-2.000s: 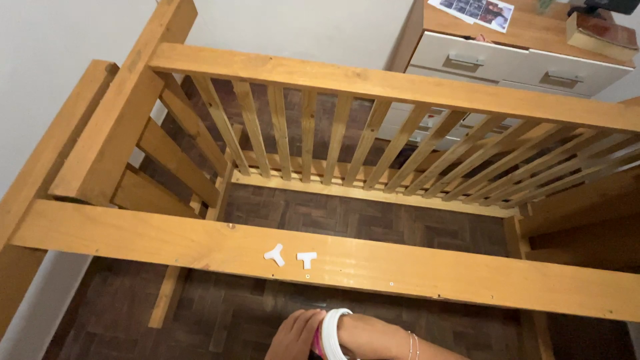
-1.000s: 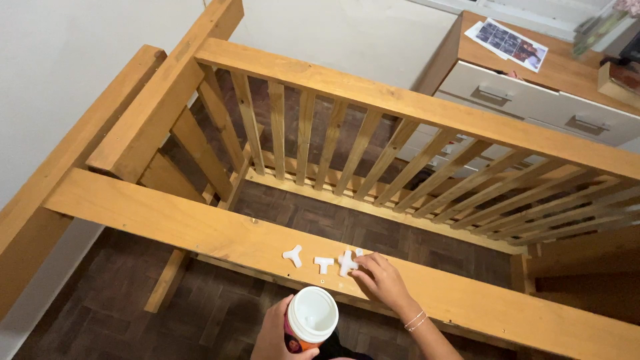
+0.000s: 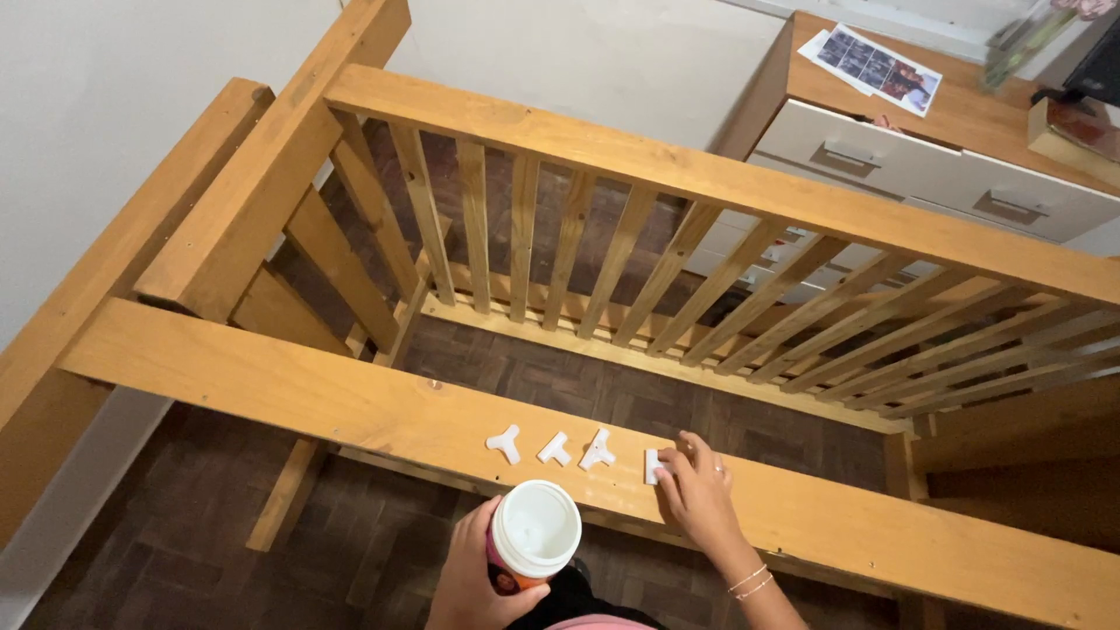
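My left hand (image 3: 477, 569) grips an open plastic jar (image 3: 535, 529) with a white rim and a coloured label, tilted so its white inside shows. My right hand (image 3: 700, 494) has its fingertips on a small white plastic piece (image 3: 651, 467), partly hidden, on the flat wooden rail (image 3: 367, 402). To its left on the same rail lie a Y-shaped white plastic piece (image 3: 504, 444), a T-shaped white piece (image 3: 554, 450) and a white piece with several arms (image 3: 598, 450).
Beyond the near rail stands a slatted wooden bed guard rail (image 3: 612, 157), with wooden posts (image 3: 262, 175) at the left. A white-fronted chest of drawers (image 3: 857, 153) holds printed photo sheets (image 3: 879, 68) and a book (image 3: 1076, 136). Dark parquet floor (image 3: 175, 525) lies below.
The jar has come upright into fuller view since two seconds ago. The many-armed piece now lies free on the rail, and my right hand has moved right to another white piece.
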